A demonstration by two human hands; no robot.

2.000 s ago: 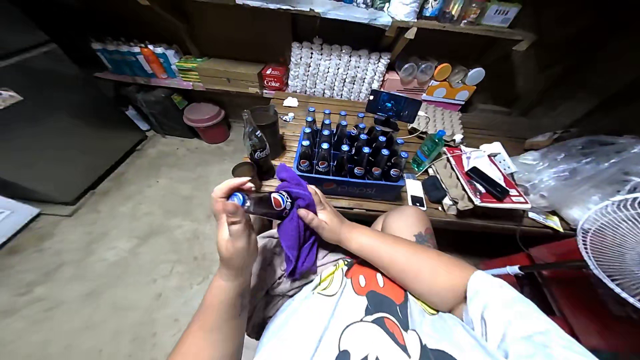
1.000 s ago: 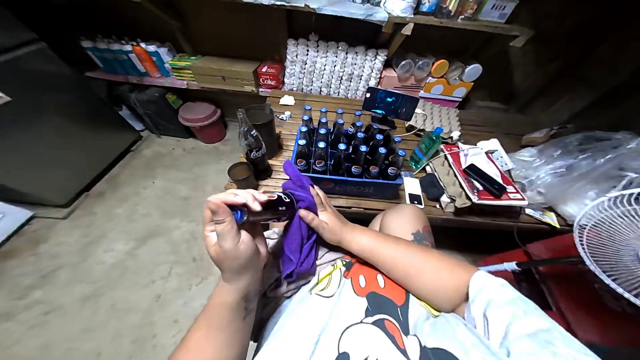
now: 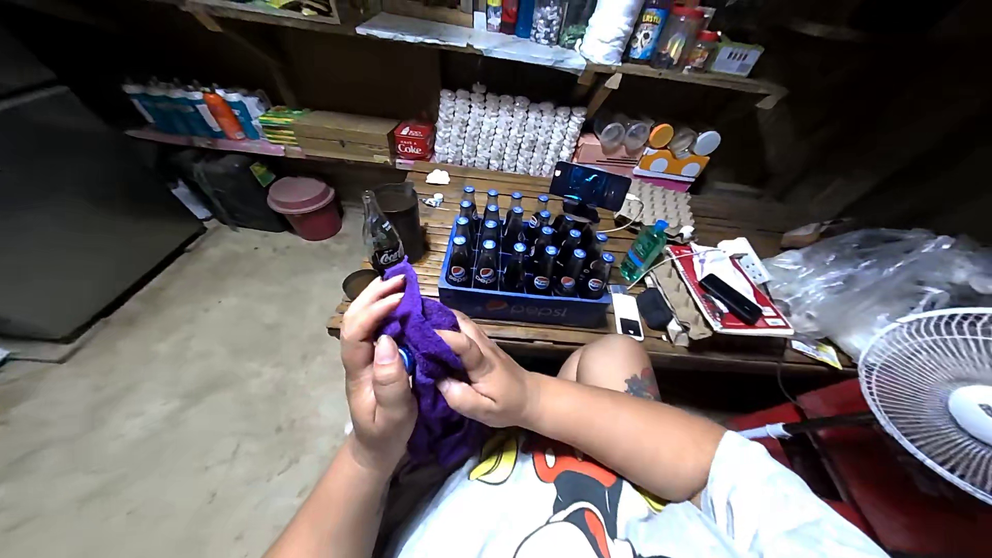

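Between my two hands is a glass Pepsi bottle, mostly hidden under a purple cloth; only its blue cap shows, beside my left thumb. My left hand is closed around the bottle's cap end and touches the cloth. My right hand grips the cloth around the bottle from the other side. Beyond them, a blue Pepsi crate full of capped dark bottles stands on the slatted wooden table. An empty-looking Coca-Cola glass bottle stands left of the crate.
A dark container stands behind the Coca-Cola bottle. Right of the crate are a green bottle, a white phone-like device, and a red notebook with a black device on it. A phone stands behind the crate. A fan is at the right.
The purple cloth has moved up over the bottle and now covers nearly all of it; earlier the bottle's neck and label showed. My right hand has come closer to my left.
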